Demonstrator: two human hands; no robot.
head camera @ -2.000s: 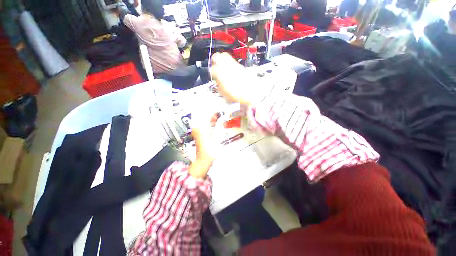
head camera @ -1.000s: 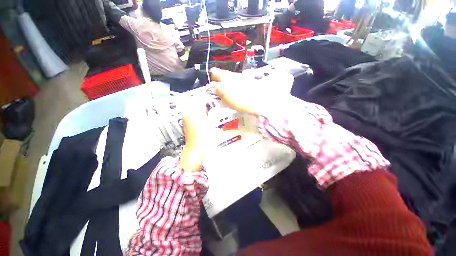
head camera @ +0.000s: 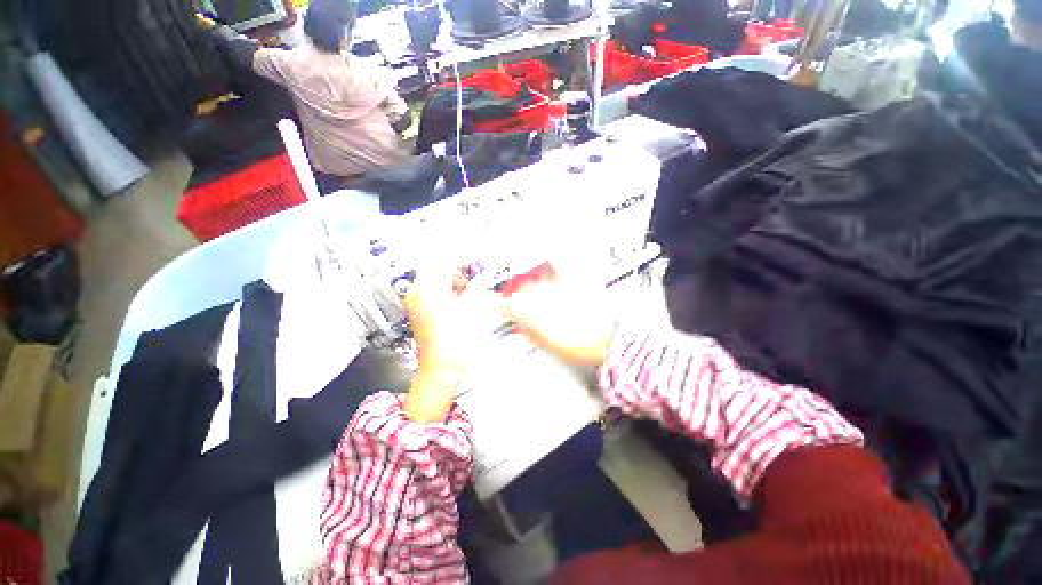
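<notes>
The white sewing machine [head camera: 548, 194] stands across the table in front of me. My left hand [head camera: 440, 331] is raised at the needle end of the machine, its fingertips near small metal parts. My right hand [head camera: 562, 320] is just right of it, below the machine arm, its fingertips near the left hand and the red-orange patch [head camera: 528, 280]. Both hands are overexposed, so what the fingers hold cannot be told. Black garment panels [head camera: 154, 400] and a black strip [head camera: 257, 366] lie on the left of the table; one panel reaches toward the needle area.
A large black garment pile [head camera: 846, 240] fills the right side. A red plastic crate [head camera: 242, 197] stands beyond the table's left rim. A person in a light top [head camera: 337, 109] works ahead, near more red crates [head camera: 651, 63]. The table's white rim [head camera: 171, 274] curves at the left.
My right hand has come down from the top of the machine to below its arm, beside my left hand. My left hand stays near the needle end. The view has shifted slightly.
</notes>
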